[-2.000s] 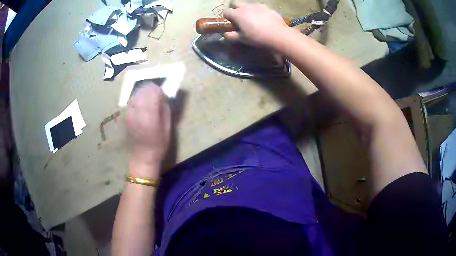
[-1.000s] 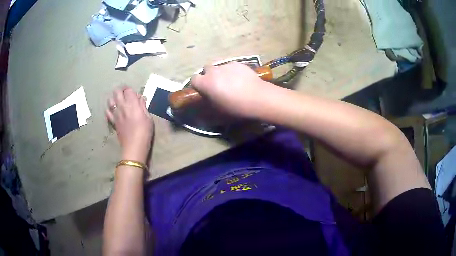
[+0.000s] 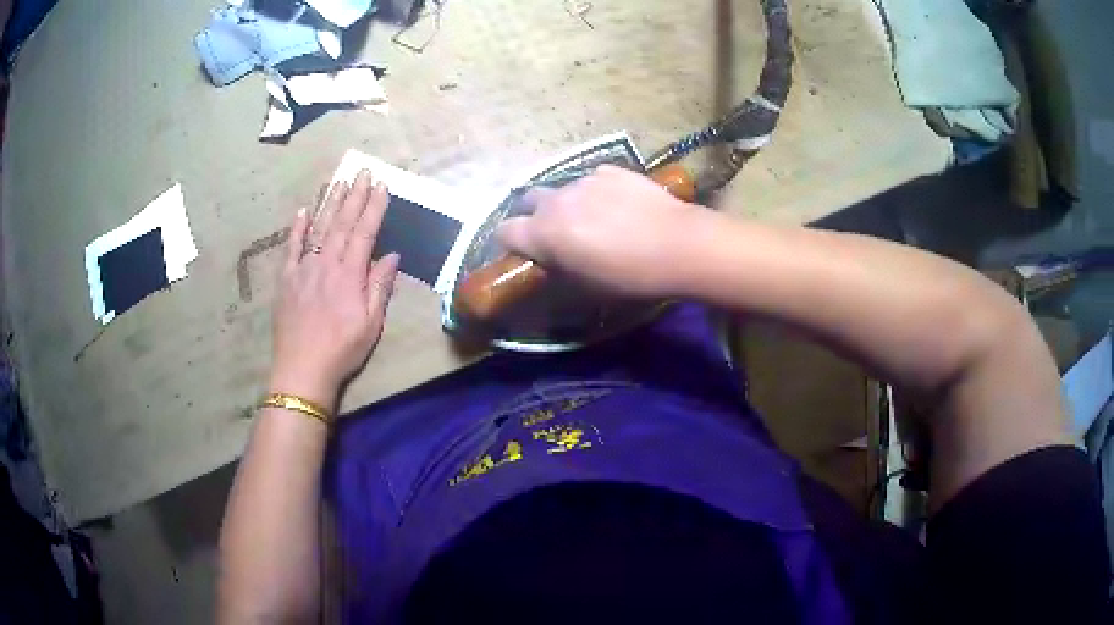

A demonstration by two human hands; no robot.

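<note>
A white backing piece [image 3: 357,165] with a dark patch [image 3: 419,236] on it lies flat on the table. My left hand [image 3: 336,281] rests flat on its left end, fingers together and pointing away from me. The electric iron [image 3: 538,332] stands on the table with its left edge against or over the piece's right end; how much it covers is hidden. My right hand [image 3: 599,232] is closed around the iron's orange-brown handle [image 3: 498,288]. A finished piece [image 3: 132,269], white with a dark rectangle, lies flat at the left of the table.
Light-blue fabric pieces [image 3: 263,46] lie heaped at the far left, with a curled white strip [image 3: 336,88] in front. The iron cord [image 3: 775,73] runs from the handle's rear to the far edge. A pale green cloth [image 3: 947,55] lies at the far right. Brown angled marks show left of my left hand.
My right hand has brought the iron from the far side down onto the work, then slightly right and nearer me. My left hand has moved from beside the piece onto its left end.
</note>
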